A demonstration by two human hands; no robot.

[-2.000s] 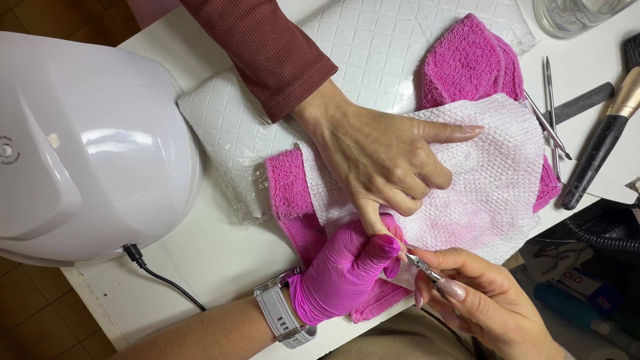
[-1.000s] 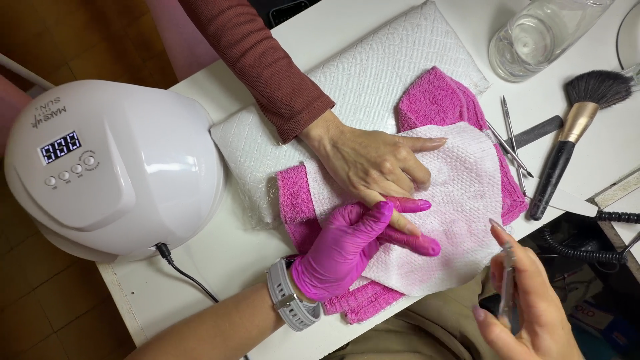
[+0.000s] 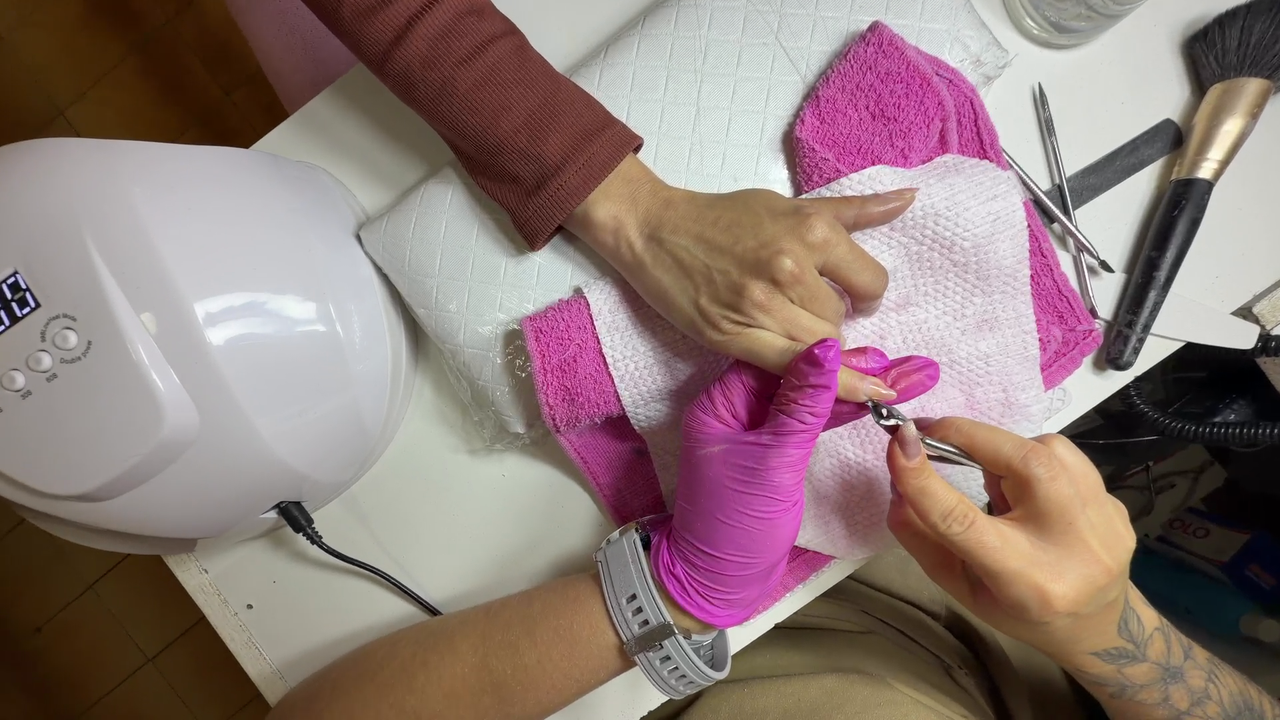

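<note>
My left hand [image 3: 745, 490], in a pink glove with a grey watch band at the wrist, holds a finger of another person's hand [image 3: 740, 260]. My bare right hand [image 3: 1010, 520] grips metal cuticle nippers [image 3: 945, 451], their jaws at the nail of the held finger; whether they touch the skin cannot be told. The other person's hand comes from a dark red sleeve [image 3: 480, 110] and rests palm down, thumb stretched out, over a white textured paper towel [image 3: 960, 250]. Beneath the paper is a pink terry towel [image 3: 880, 100], partly over a plastic-wrapped white quilted cushion [image 3: 690, 90].
A white nail lamp [image 3: 250, 300] stands at left, its black cable [image 3: 365, 568] crossing the white table [image 3: 400, 520]. At right lie metal cuticle tools [image 3: 1060, 170], a grey nail file [image 3: 1125, 160] and a black-handled brush [image 3: 1160, 260]. A glass container [image 3: 1070, 15] stands at the top edge.
One second ago my right hand held the nippers away from the other person's hand, at lower right; now their jaws are at the held finger's nail. The view has shifted and come closer.
</note>
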